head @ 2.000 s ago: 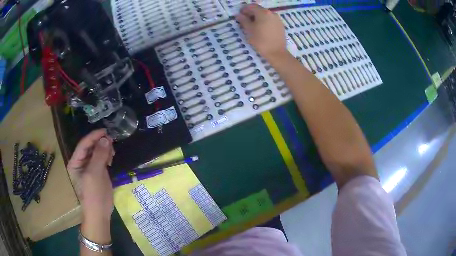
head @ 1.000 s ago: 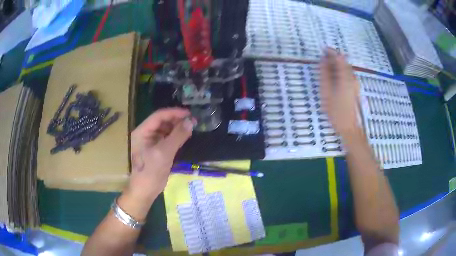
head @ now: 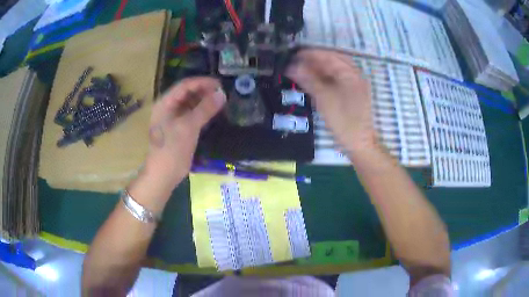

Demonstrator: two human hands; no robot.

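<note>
The black bench press (head: 246, 49) stands at the top centre, with its round silver nest (head: 245, 107) below the linkage. My left hand (head: 188, 110) is just left of the nest, thumb and fingertips close together; whether they hold a small piece cannot be told. My right hand (head: 328, 81) is blurred, just right of the press linkage; its fingertips are dark and unclear. Filled parts trays (head: 400, 116) with rows of small link parts lie at the right, partly behind my right hand. Dark ribbed sticks (head: 95, 110) lie piled on the cardboard stack (head: 110, 165) at the left.
A yellow label sheet (head: 249, 232) lies in front of the press, with purple pens (head: 232, 169) across its top. More cardboard (head: 20, 156) stands at the far left. White spare trays (head: 478, 46) are stacked at the far right. A green label (head: 330, 252) is near the front edge.
My right hand has moved left from over the trays to beside the press. The red lever no longer hangs low over the linkage. My left hand stays by the nest. The camera view has shifted.
</note>
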